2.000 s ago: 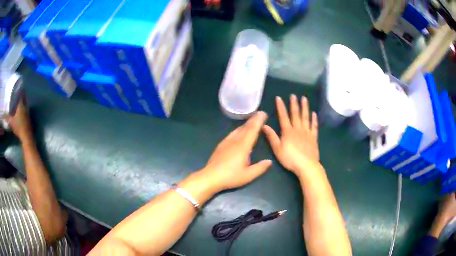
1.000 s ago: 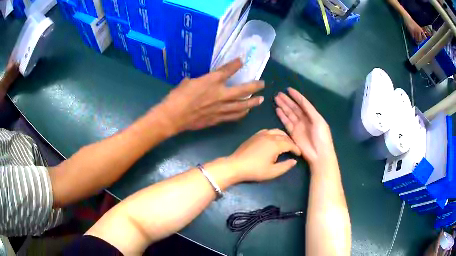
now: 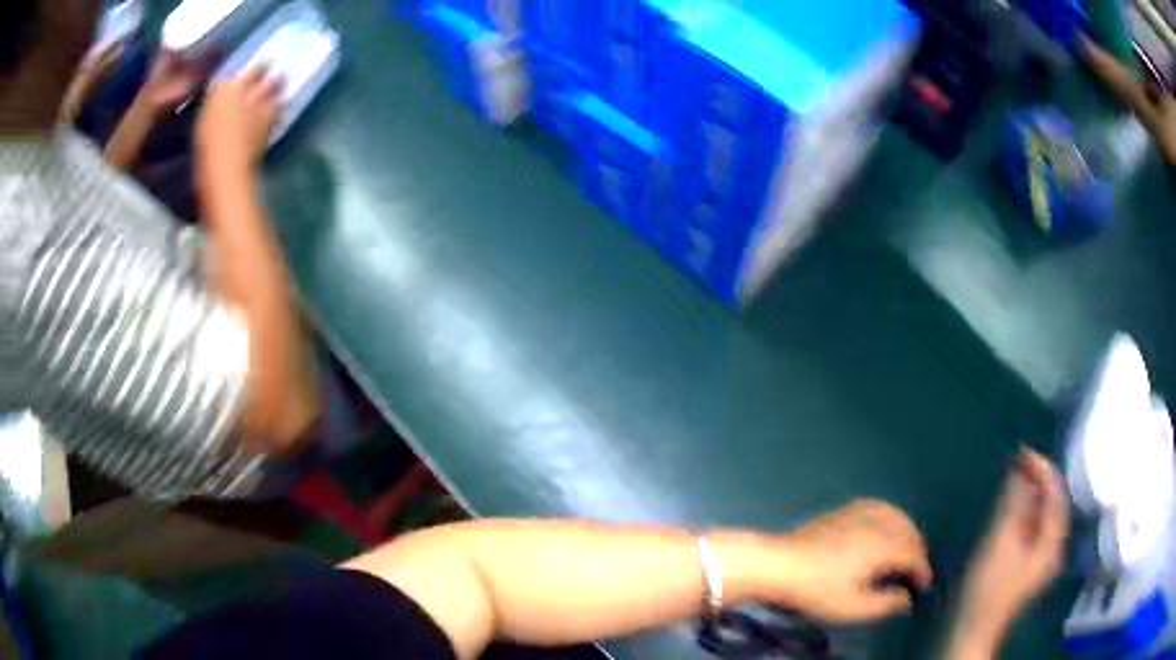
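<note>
My left hand point(image 3: 862, 562), with a band at the wrist, is low right of centre, fingers curled. A dark spot shows between thumb and fingers; blur hides whether it is a gap or an object. My right hand point(image 3: 1019, 544) is farther right, blurred, fingers raised and nothing visible in it. A coiled black cable point(image 3: 764, 634) lies at the bottom edge, partly behind my left wrist. White units point(image 3: 1119, 445) stand at the right edge, beyond my right hand.
Blue and white cartons point(image 3: 722, 142) stand at the upper centre. A blue tray point(image 3: 1058, 181) with a yellow item and a dark box point(image 3: 941, 97) are at the upper right. At left, a person in a striped sleeve point(image 3: 129, 322) holds a white unit point(image 3: 290, 65).
The view has swung left, so the cartons and my hands show farther right. The frosted tub beside the cartons is gone; the other person's arm has drawn back left and a white unit is in that hand.
</note>
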